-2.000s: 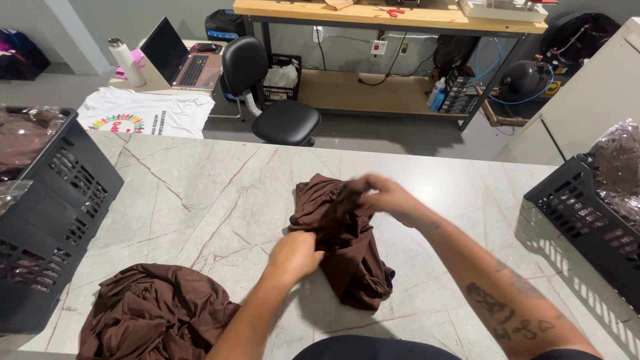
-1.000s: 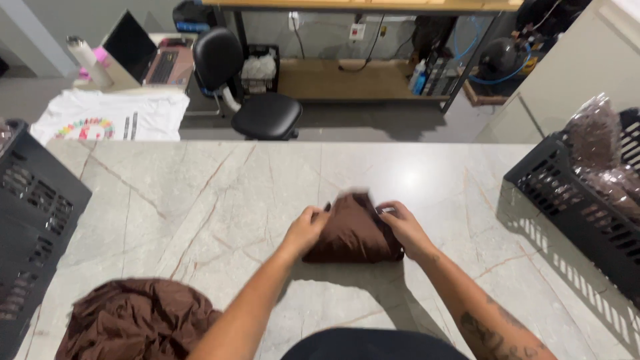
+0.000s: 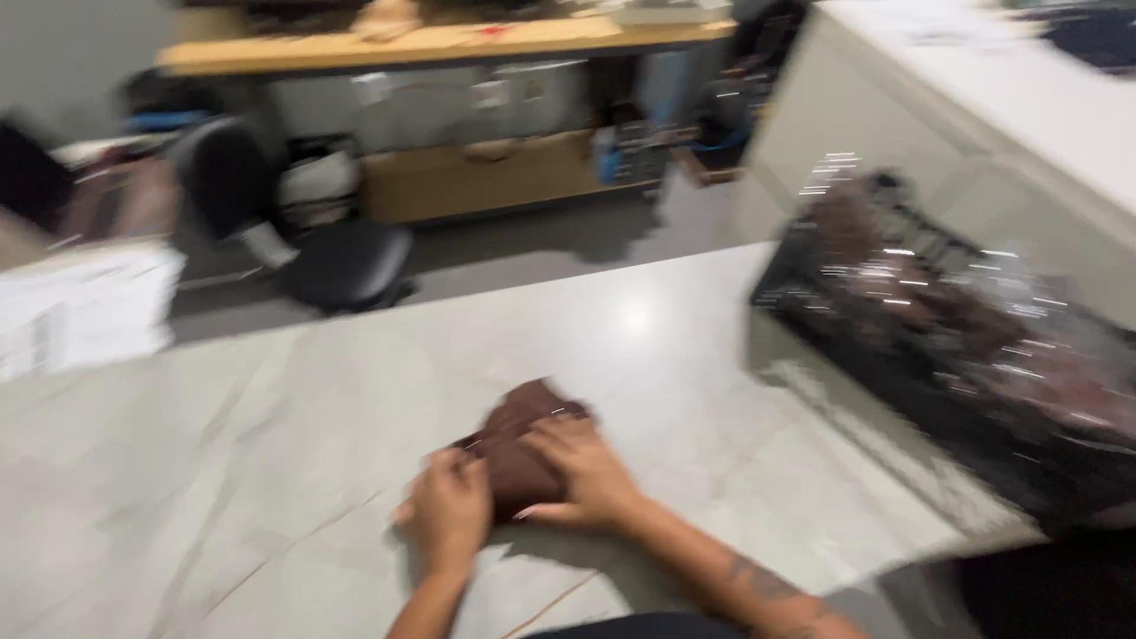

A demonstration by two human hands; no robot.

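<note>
A brown fabric bundle (image 3: 522, 461), compact and folded, lies on the marble-patterned tabletop in front of me. My left hand (image 3: 451, 497) grips its left edge with bent fingers. Across its right side rests my right hand (image 3: 581, 475), palm down, fingers spread over the cloth and the thumb near the lower edge. The view is blurred, so the folds and the fingertips of my left hand are hard to make out.
On the right of the table (image 3: 311, 426) stands a black plastic crate (image 3: 887, 390) filled with brown items in clear plastic. Beyond the table are a black chair (image 3: 346, 262), a wood-topped workbench (image 3: 532, 40) and a white printed cloth (image 3: 84, 306). A white-topped counter (image 3: 1003, 98) stands at back right.
The loosely bunched brown fabric has become a smaller folded bundle. My right hand has come down from above it onto its surface. The view has swung right.
</note>
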